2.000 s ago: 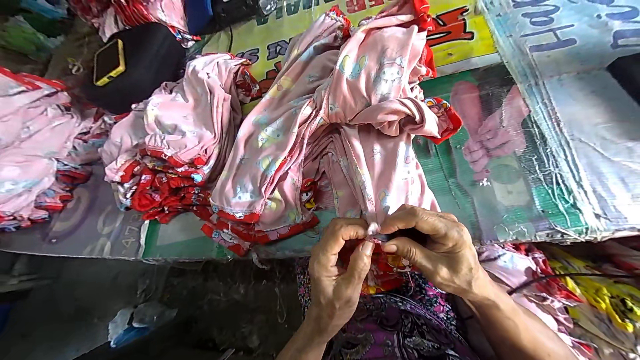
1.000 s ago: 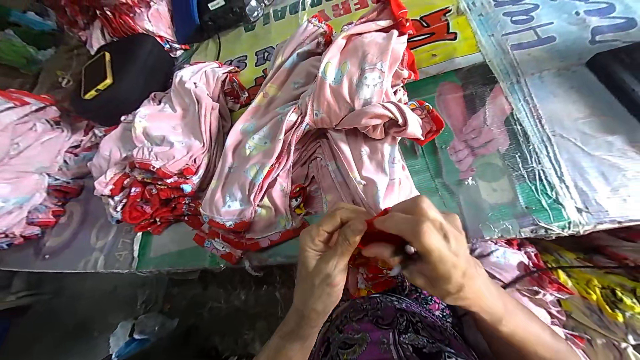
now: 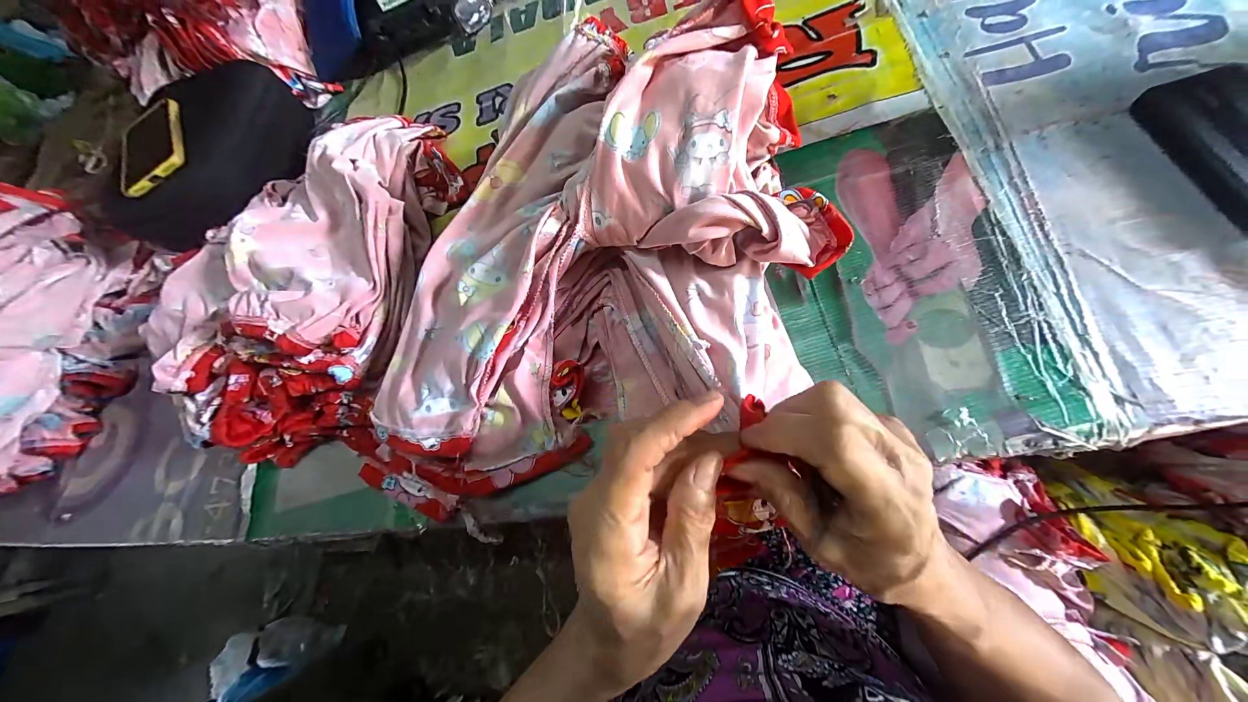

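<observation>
A pink printed garment with red trim [image 3: 682, 322] lies on the table and reaches over its front edge toward my hands. My right hand [image 3: 848, 487] pinches the red trim [image 3: 749, 453] between thumb and fingers. My left hand [image 3: 648, 517] is beside it, thumb and index finger around the same red trim; whether it grips the cloth is hard to tell. More red printed cloth [image 3: 746, 517] hangs below my fingers over my lap. Close by on the left lies another pink garment [image 3: 487, 292], its red hem toward the front edge.
Bundles of pink and red garments [image 3: 331, 253] lie to the left, with a phone in a yellow case [image 3: 153, 148] on a black surface behind. Printed banner sheeting [image 3: 877, 390] covers the table. Below right are more pink [image 3: 985, 507] and yellow cloths [image 3: 1160, 546], crossed by a dark cable.
Both hands have stayed at the front edge, working at the cloth. The left hand's fingers have spread from their closed pinch, and the right hand's fingers have shifted on the red trim.
</observation>
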